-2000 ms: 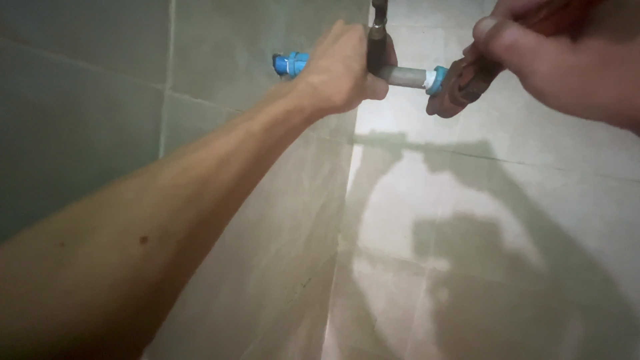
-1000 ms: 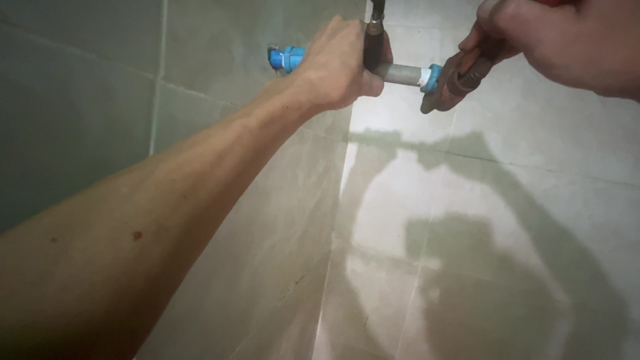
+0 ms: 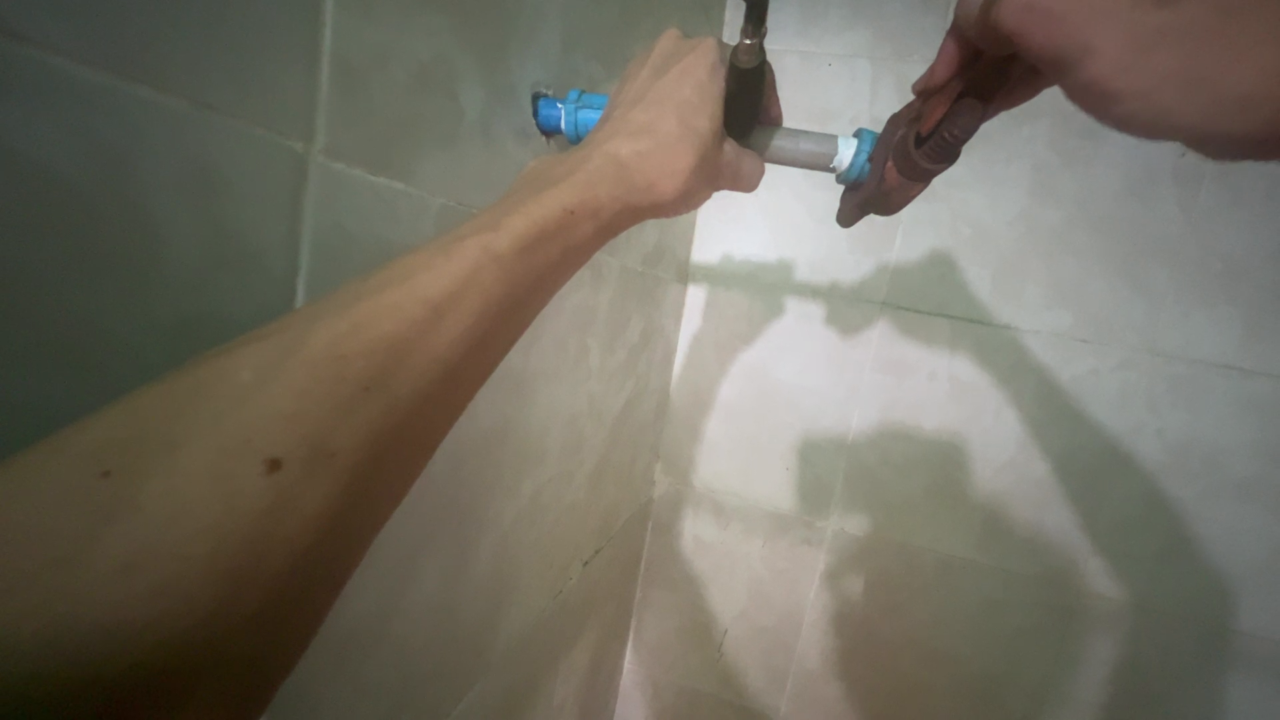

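A grey metal pipe [image 3: 800, 148] runs out from the left wall, with a blue pipe fitting [image 3: 578, 115] at its wall end and a blue fitting [image 3: 858, 157] with white thread tape at its free end. My left hand [image 3: 668, 130] is wrapped around the pipe between the two. A dark tool or valve handle [image 3: 746, 85] rises upright from beside that grip; which of the two cannot be told. My right hand [image 3: 990, 60] holds a rusty pipe wrench [image 3: 925, 150], whose jaws sit at the blue end fitting. Part of the wrench is hidden by the fingers.
Two tiled walls meet in a corner behind the pipe: a darker left wall [image 3: 430, 90] and a lighter right wall [image 3: 1100, 260]. Shadows of the arms and head fall on the right wall. The pipe stands close to the corner.
My right hand and the wrench have shifted slightly at the end fitting. My left hand has kept its hold on the pipe.
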